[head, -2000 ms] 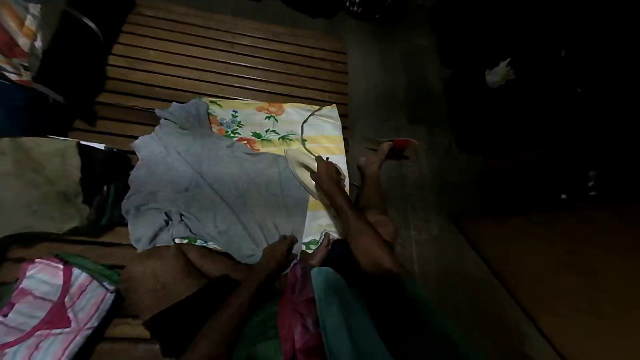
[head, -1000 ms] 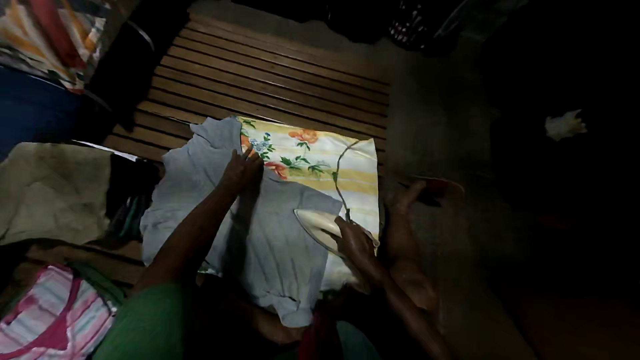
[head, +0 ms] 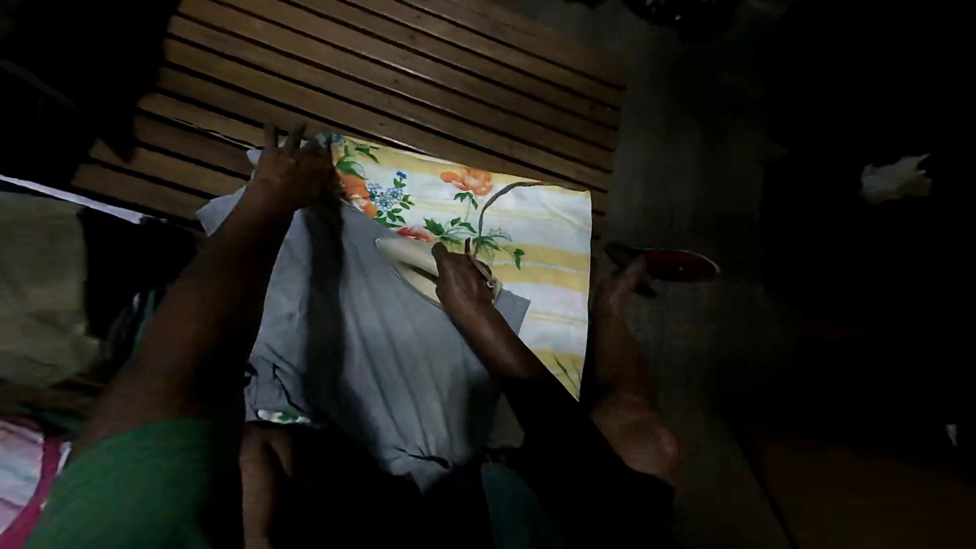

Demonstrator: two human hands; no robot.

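Note:
My right hand [head: 463, 286] is closed round the handle of a cream clothes iron [head: 404, 255], whose pointed end faces up and left. The iron rests on a grey garment [head: 381, 343], near the garment's right edge. A dark cord rises from the iron and curves over a floral cloth [head: 549, 229] with yellow stripes, which lies partly under the garment. My left hand [head: 293, 171] is on the upper left part of the garment, beside the cloth's top left corner. Its fingers look spread, but whether they pinch the fabric is unclear.
Wooden slats [head: 381, 69] form the surface beneath the cloth. At the left lie a khaki cloth [head: 42, 290], dark fabric and a pink-and-white striped garment [head: 23, 473]. A bare foot [head: 621, 286] and a red item of footwear [head: 681, 264] are at the right, beside the slats.
The iron in my right hand has moved up and left over the grey garment. My left hand, near the garment's lower edge two seconds ago, is now at its upper left. The garment has shifted on the cloth.

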